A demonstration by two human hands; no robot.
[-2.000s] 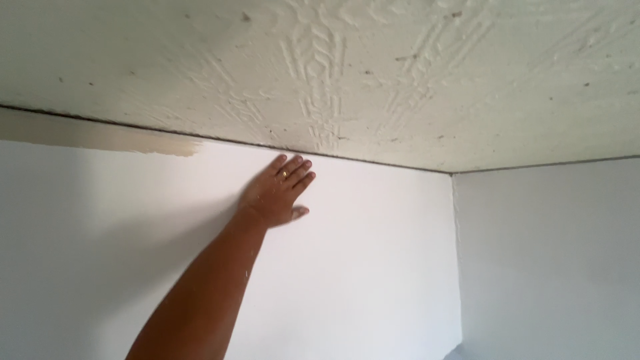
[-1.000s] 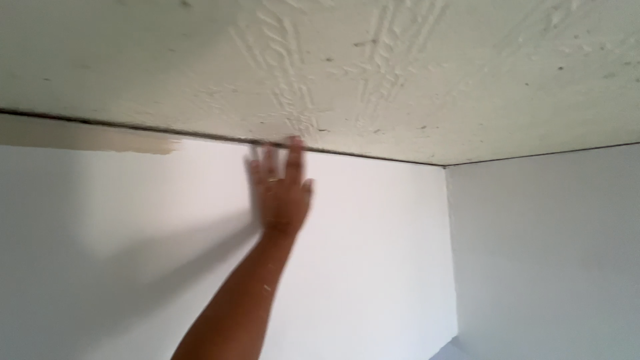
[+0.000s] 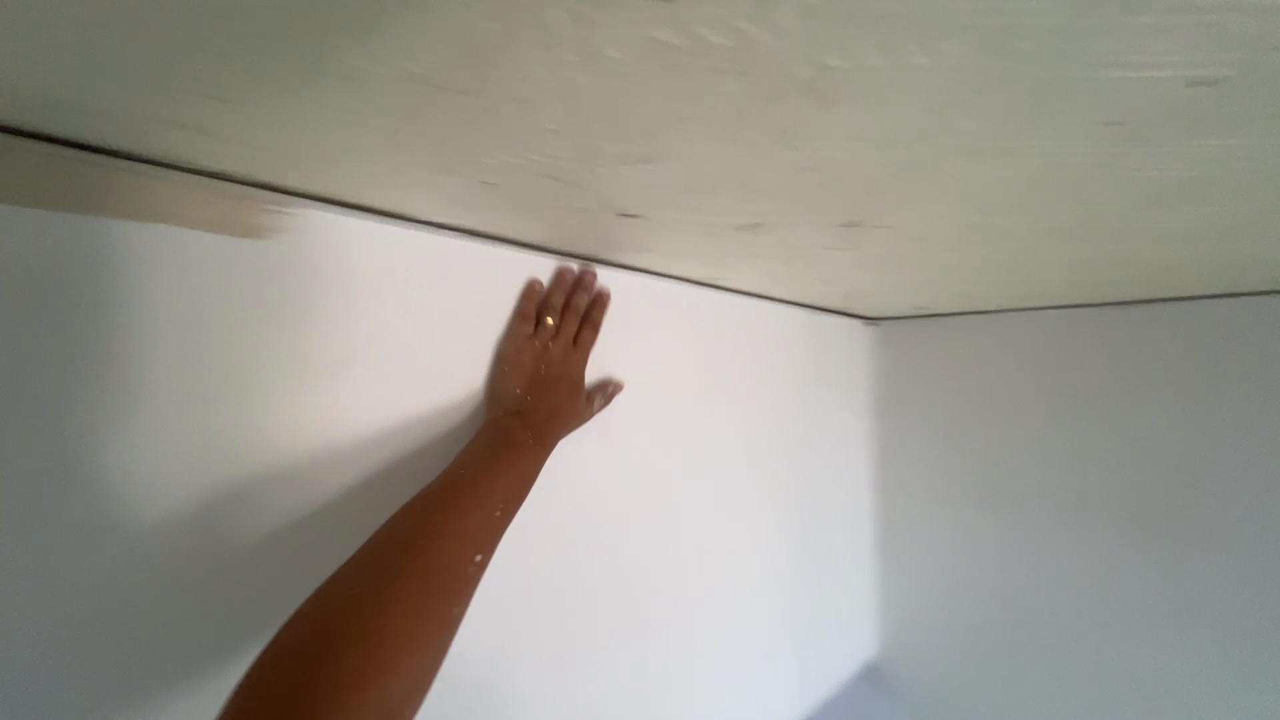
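Observation:
My left hand (image 3: 545, 355) lies with its palm towards the white wall (image 3: 700, 480), seemingly resting on it. Its fingers point up and are slightly apart, with the tips just under the dark line (image 3: 420, 222) where wall meets ceiling. The thumb sticks out to the right. A gold-coloured ring is on one finger, and small white specks dot the hand and forearm. It holds nothing that shows. Above it spreads the pale greenish ceiling (image 3: 600, 130), blurred, with dark specks. My right hand is out of view.
A beige strip (image 3: 150, 205) runs along the top of the wall at the left. To the right, a second wall (image 3: 1080, 500) meets the first at a corner. A greyish-blue patch (image 3: 860, 700) shows low by the corner. The arm's shadow falls on the wall at left.
One second ago my left hand was blurred, with its fingertips across the ceiling line; now they sit just below it. The ceiling's raised pattern, plain earlier, is now blurred.

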